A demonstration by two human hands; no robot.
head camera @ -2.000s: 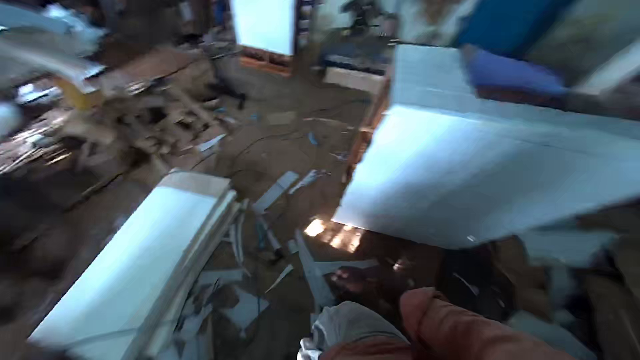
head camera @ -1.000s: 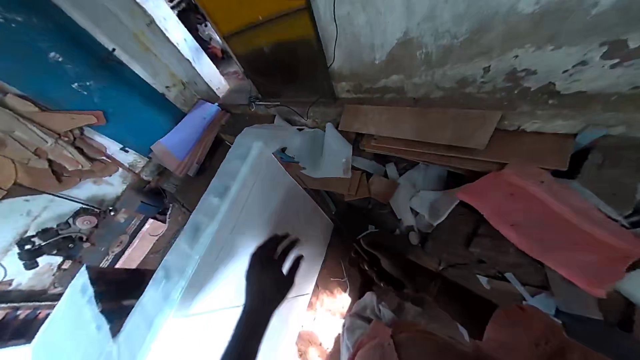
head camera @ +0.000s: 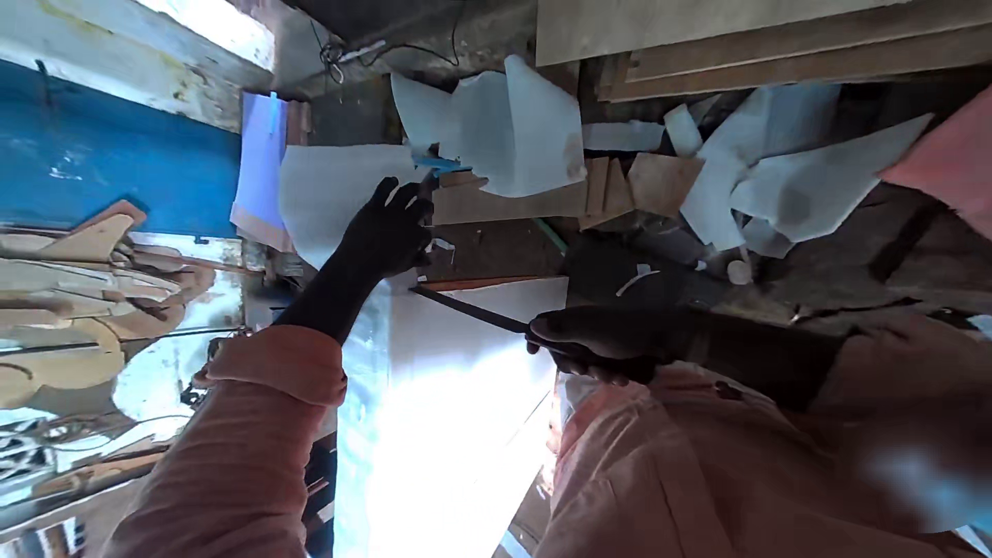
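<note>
My right hand [head camera: 593,341] is closed around the handle of a long, thin, dark tool [head camera: 473,311], perhaps a blade or file; its type cannot be told. The tool's tip lies by the far edge of a large white panel [head camera: 465,349], which is brightly lit below. My left hand [head camera: 391,229] reaches beyond that edge with bent fingers, close to a white foam-like sheet [head camera: 333,186] and a thin blue piece [head camera: 442,164]. Whether its fingers hold anything cannot be made out.
Stacked brown boards [head camera: 759,58] lie along the top right. Crumpled white sheets [head camera: 806,170] and a pink sheet [head camera: 953,170] cover the right side. Cut wooden pieces [head camera: 85,271] lie at the left, below a blue panel [head camera: 116,147]. A purple-covered board [head camera: 261,163] stands beside it.
The view has moved closer to the panel's far end. My left hand was over the panel and now reaches past its edge. My right hand with the dark tool now shows clearly.
</note>
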